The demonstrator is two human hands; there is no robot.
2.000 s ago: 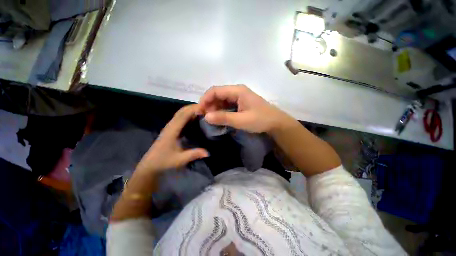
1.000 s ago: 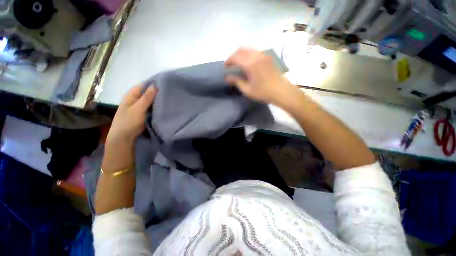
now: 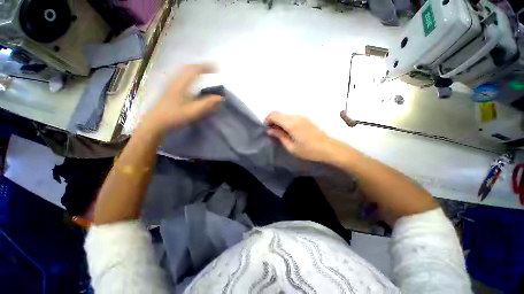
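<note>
A grey garment panel (image 3: 241, 138) lies over the front edge of the white table and hangs towards the lap. My right hand (image 3: 299, 136) grips its upper right edge. My left hand (image 3: 181, 103) is blurred over its upper left part, thumb and fingers apart; whether it touches the cloth is unclear. The lockstitch sewing machine (image 3: 442, 43) stands at the right, its needle plate lit; the panel is left of it, not under the needle. More grey cut pieces (image 3: 198, 229) lie in the lap.
Thread snips (image 3: 493, 177) and red-handled scissors (image 3: 519, 179) lie at the table's right. Another machine (image 3: 51, 34) and grey strips (image 3: 95, 97) are at the left. Grey cloth (image 3: 384, 10) lies at the back. Blue crates (image 3: 493, 244) stand below right.
From the lap, the panel came up onto the table; it has since shifted lower. My left hand has moved up and its fingers have spread. The view has shifted, showing more of the machine.
</note>
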